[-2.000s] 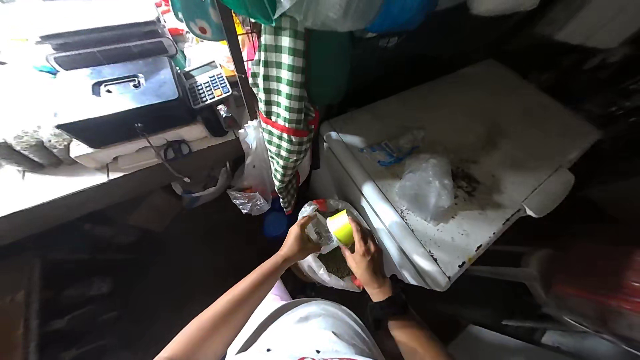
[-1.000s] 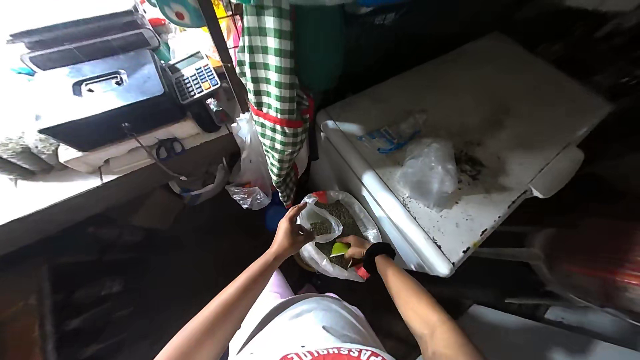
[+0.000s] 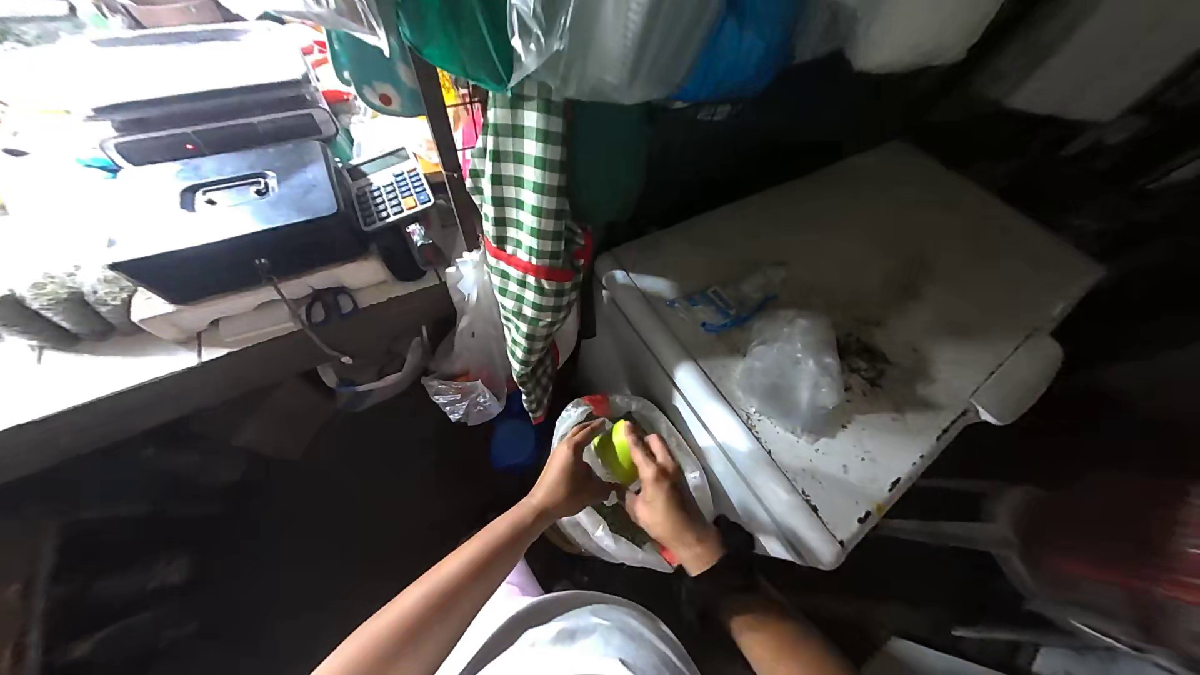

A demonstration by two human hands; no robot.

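A white plastic sack (image 3: 696,478) with red patches stands open below me, with dark greenish loose material (image 3: 621,521) inside. Over its mouth, my right hand (image 3: 667,502) grips a yellow-green cup or scoop (image 3: 616,452), tilted toward my left hand. My left hand (image 3: 570,476) holds a small clear plastic bag (image 3: 594,463) against the cup's left side; the fingers partly hide the bag. A dark band circles my right wrist.
Right of the sack stands a white chest freezer (image 3: 947,262) with a crumpled clear bag (image 3: 792,375) on its lid. A green checked cloth (image 3: 527,206) hangs ahead. At left, a counter (image 3: 225,366) carries a black metal box (image 3: 234,220) and a calculator (image 3: 389,190).
One second ago the yellow-green cup was down in the sack's contents in my right hand; it is now raised beside my left hand. The view has shifted.
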